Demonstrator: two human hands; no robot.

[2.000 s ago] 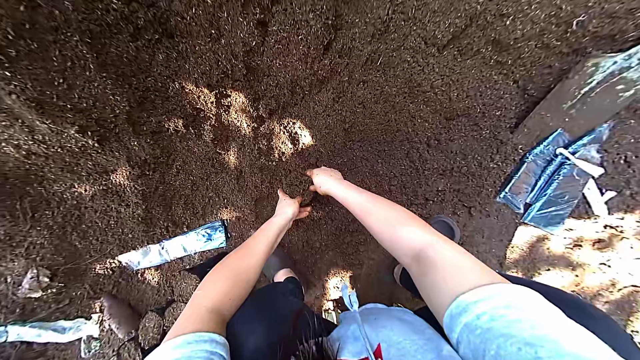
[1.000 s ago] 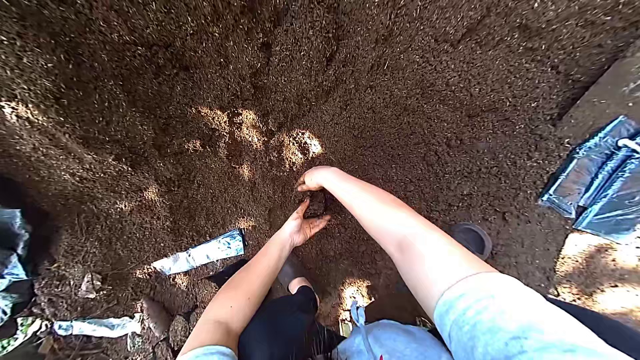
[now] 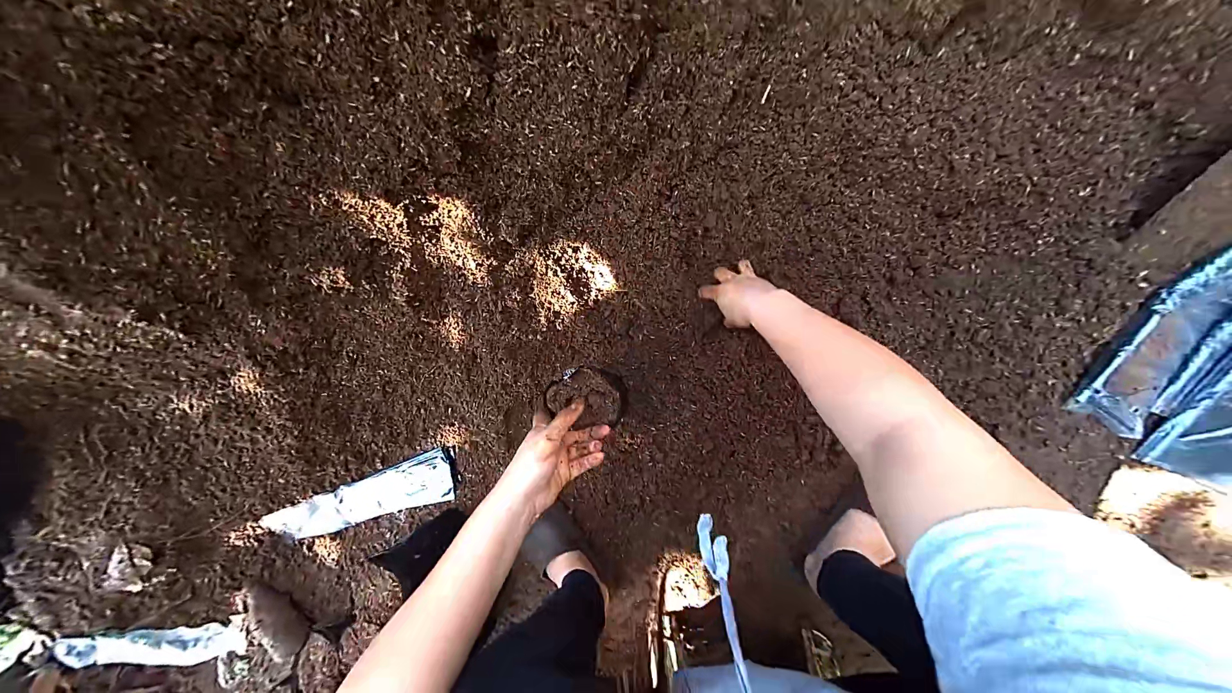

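Loose brown soil (image 3: 731, 173) mixed with pale bits covers the ground. Near the middle, a small round black bag or pot filled with soil (image 3: 585, 397) stands with its mouth facing up. My left hand (image 3: 563, 450) is at its near side, thumb over the rim and soil, the other fingers spread; how firmly it grips is hard to tell. Up and to the right, my right hand (image 3: 736, 294) touches the soil with its fingers apart and a dark hollow or shadow beneath. Soil clings to the fingers of both hands.
A flat silvery plastic piece (image 3: 371, 496) lies at the lower left, another plastic strip (image 3: 149, 645) beyond it. Shiny plastic sheets (image 3: 1184, 375) lie at the right beside a board-like edge (image 3: 1189, 217). My feet (image 3: 857, 539) rest below the hands.
My right hand has moved away from my left, up and to the right onto the soil. The round black container's soil-filled top now shows beside my left hand.
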